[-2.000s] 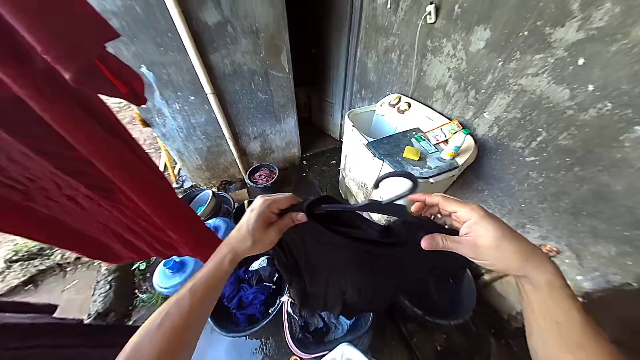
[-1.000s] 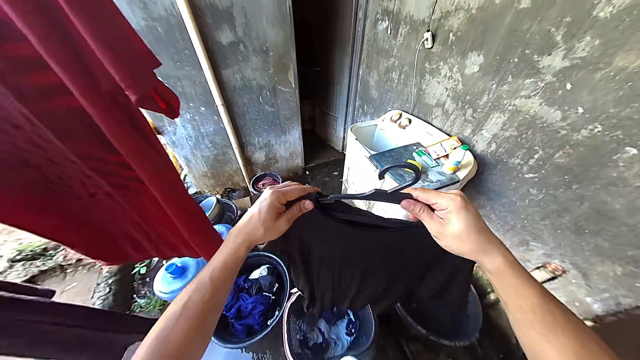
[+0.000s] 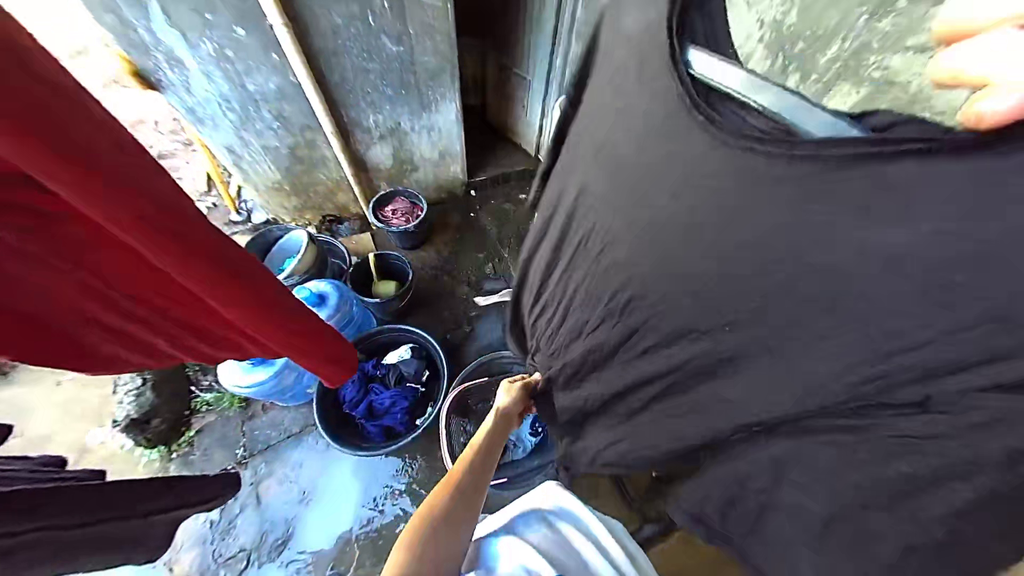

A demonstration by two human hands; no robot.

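A black shirt [image 3: 760,280] hangs large across the right half of the view. Inside its neckline shows a bar of a hanger [image 3: 772,92], grey where the light falls on it; the hook is not visible. My left hand [image 3: 518,396] pinches the shirt's left edge low down, above a basket with a pink rim. At the upper right corner, my right hand [image 3: 980,68] is partly cut off by the frame, its fingers beside the neckline; what it grips is hidden.
Red cloth [image 3: 160,240] hangs at the left. Below stand a tub of blue laundry [image 3: 380,392], a basket [image 3: 446,424], a bucket of reddish cloth [image 3: 400,212], a bucket with a dipper [image 3: 382,284] and blue water jugs [image 3: 336,304]. The floor is wet. A pole [image 3: 312,96] leans on the wall.
The shirt has been raised and moved to the right, close to the camera. My left hand has left the neckline and now holds the shirt's side edge. My right hand has moved up and right.
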